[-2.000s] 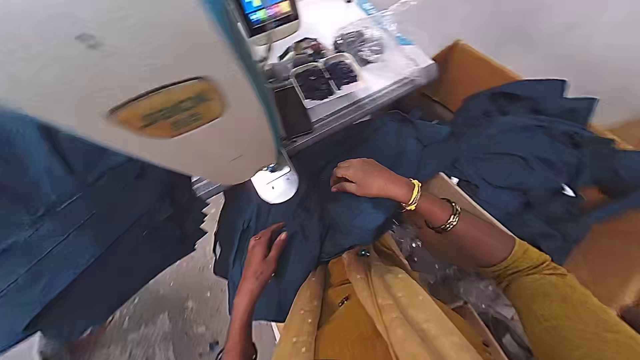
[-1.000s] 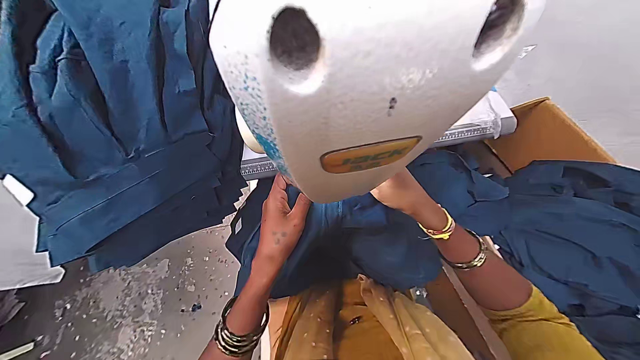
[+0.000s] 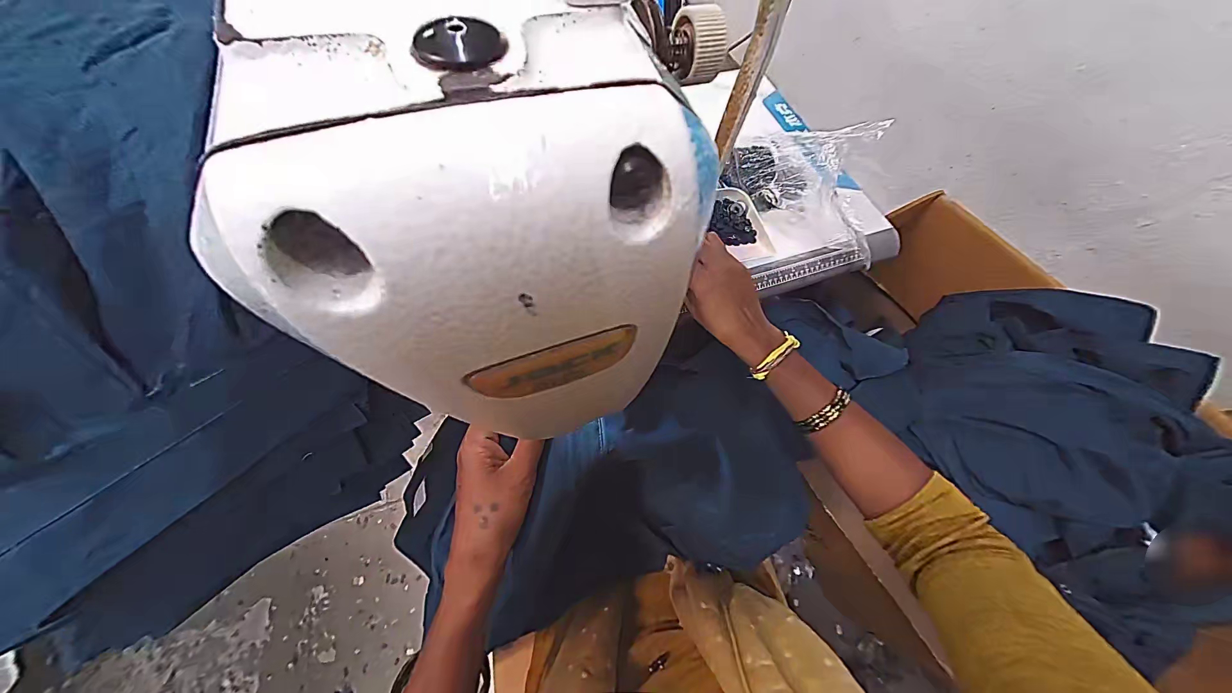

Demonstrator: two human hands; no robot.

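Observation:
The white head of a Jack sewing machine (image 3: 462,250) fills the upper middle and hides the needle area. Dark blue fabric (image 3: 712,462) hangs from below it over my lap. My left hand (image 3: 496,491) is at the lower edge of the machine head, thumb and fingers on the fabric; the fingertips are hidden behind the head. My right hand (image 3: 727,294), with a yellow band at the wrist, is raised at the right side of the head beside a small tray of dark buttons (image 3: 733,219). Its fingertips are partly hidden, so its hold cannot be told.
Stacked blue fabric pieces (image 3: 192,433) hang at the left. More blue garments (image 3: 1039,414) lie over a cardboard box (image 3: 962,245) at the right. A clear plastic bag (image 3: 818,183) lies on the white table (image 3: 876,231), whose front edge carries a ruler strip.
My right hand has moved up from the fabric to the button tray. My left hand stays at the fabric under the machine head. The view has shifted, with the head now larger in it.

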